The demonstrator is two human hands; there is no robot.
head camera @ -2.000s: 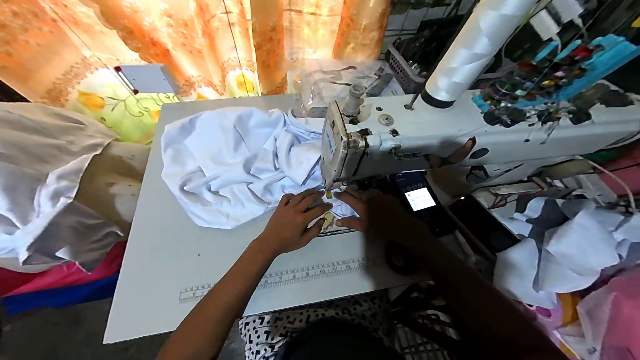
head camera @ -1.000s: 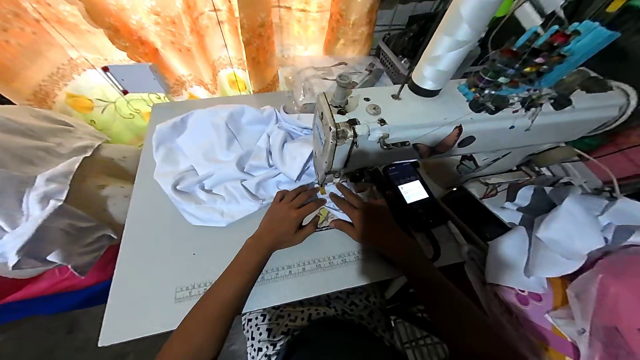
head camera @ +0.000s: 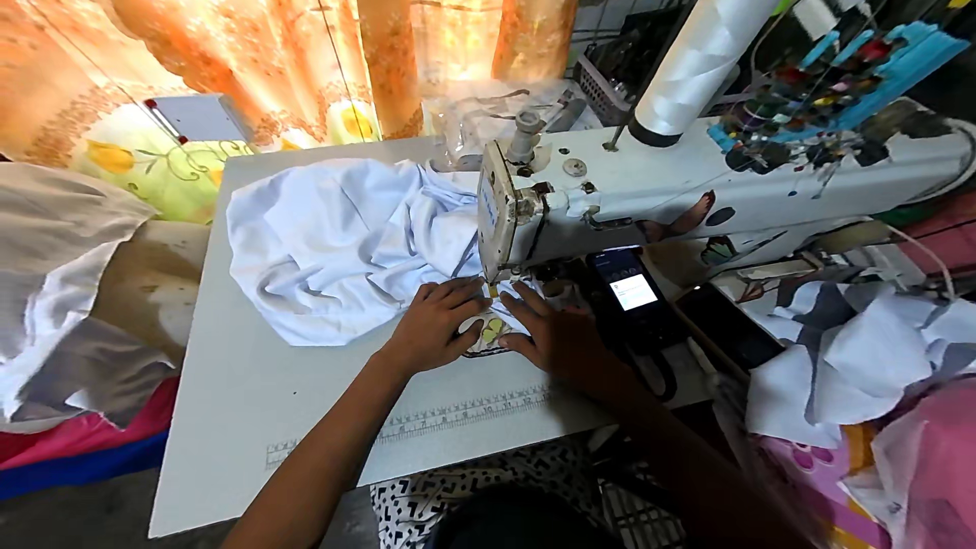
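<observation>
White fabric [head camera: 343, 244] lies bunched on the sewing table [head camera: 229, 427], its right end running under the head of a white sewing machine [head camera: 579, 198]. My left hand [head camera: 438, 324] rests flat, fingers spread, on the fabric's edge just left of the needle area [head camera: 494, 286]. My right hand [head camera: 557, 335] presses with spread fingers on the right side of that spot. Between the hands a small piece with a yellow-green print [head camera: 494, 329] and a dark edge shows. The fingers partly hide the cloth at the needle.
A lit smartphone [head camera: 633, 293] and a dark phone [head camera: 730, 326] lie right of the machine's needle area. White scraps [head camera: 862, 358] are heaped at the right. A large thread cone [head camera: 690, 76] and a blue rack of bobbins [head camera: 839, 99] stand on top. Grey-white cloth [head camera: 61, 282] hangs at the left.
</observation>
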